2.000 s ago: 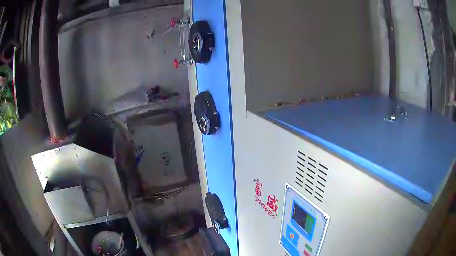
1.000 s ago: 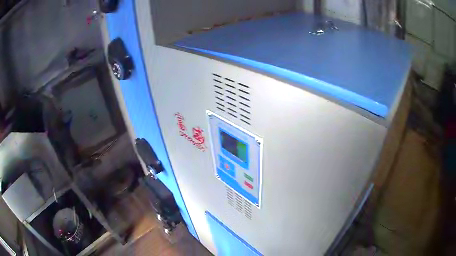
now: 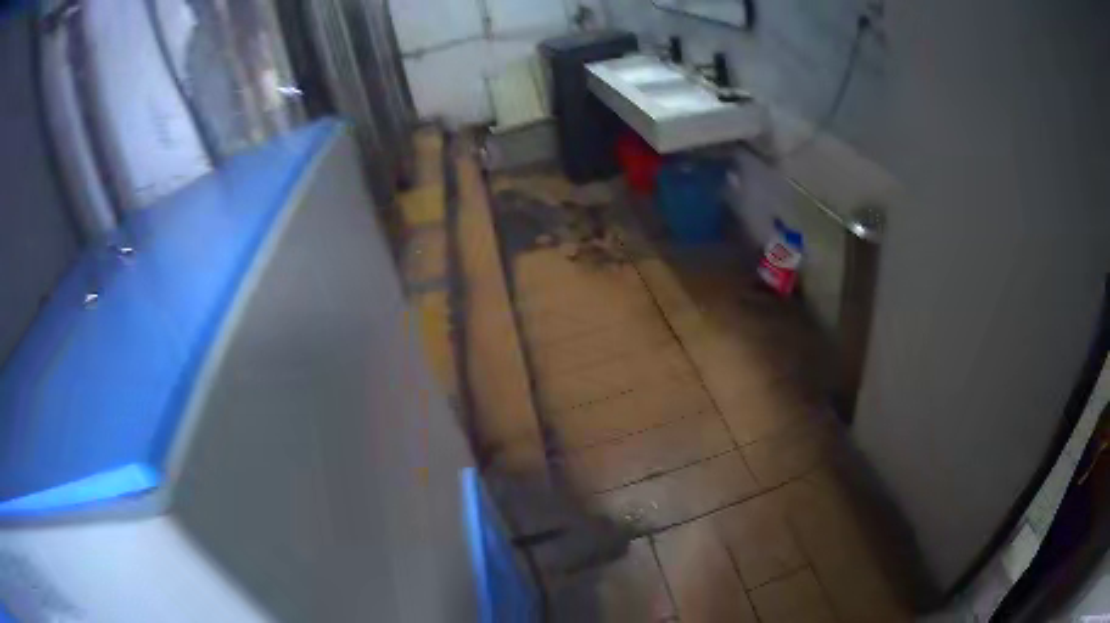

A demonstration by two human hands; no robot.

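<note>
Neither of my hands shows in the view. Nearest in front of me, the large grey-white machine cabinet [image 3: 304, 402] with a blue top [image 3: 134, 329] fills the left side. Its near side is blurred. Beyond it, a tiled floor [image 3: 621, 353] of orange-brown tiles runs ahead and looks wet or stained in places.
A white double sink [image 3: 682, 116] with dark taps is on the right wall. A red bucket [image 3: 637, 164] and a blue bin [image 3: 691, 201] stand under it. A red-and-white bottle or bag [image 3: 781, 258] stands by the wall. A grey wall or panel [image 3: 986, 268] is close on my right.
The view has swung right, past the cabinet's front with its control panel and black knobs, which are out of view. The washroom floor, sink and right wall have come into view.
</note>
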